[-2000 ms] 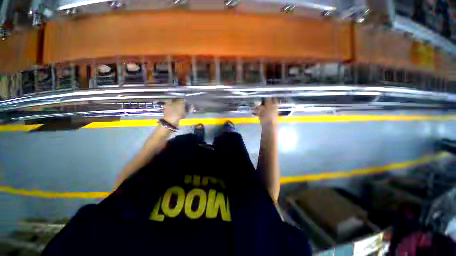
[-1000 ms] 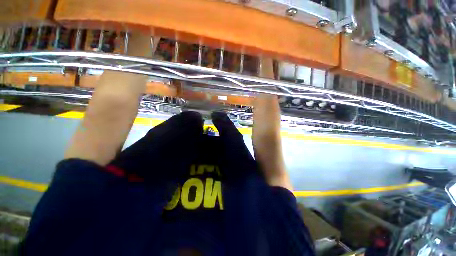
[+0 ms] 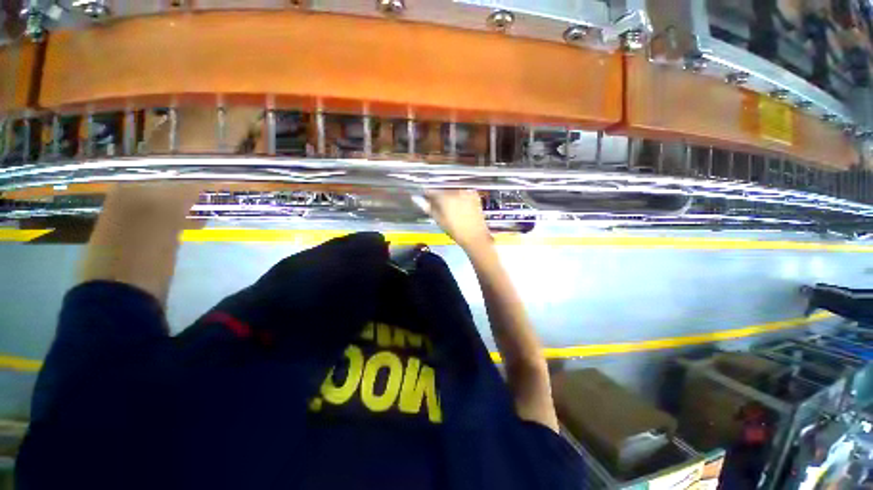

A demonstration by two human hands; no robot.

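Observation:
A long orange-brown fixture [image 3: 325, 67] with a silver clamp bar and screws on top lies on the wire rack across the upper view. My left forearm [image 3: 139, 234] reaches in below the rack's front rail. Skin shows between the wires under the fixture, but my left hand's fingers are hidden. My right hand [image 3: 459, 212] is small and blurred just below the shiny front rail, near a lower level. A small pale spot shows at its fingertips; I cannot tell whether it holds anything.
The rack's front rail [image 3: 574, 180] crosses the full width. Another orange fixture with a yellow label [image 3: 769, 119] is at the right. Dark parts show beneath the fixtures. The grey-blue floor [image 3: 613, 287] has yellow lines. A tan carton [image 3: 608, 413] is at lower right.
My right hand has drawn back from under the shelf and now shows below the front rail. My left arm has shifted left and stays reached in. The view has turned slightly, levelling the rail.

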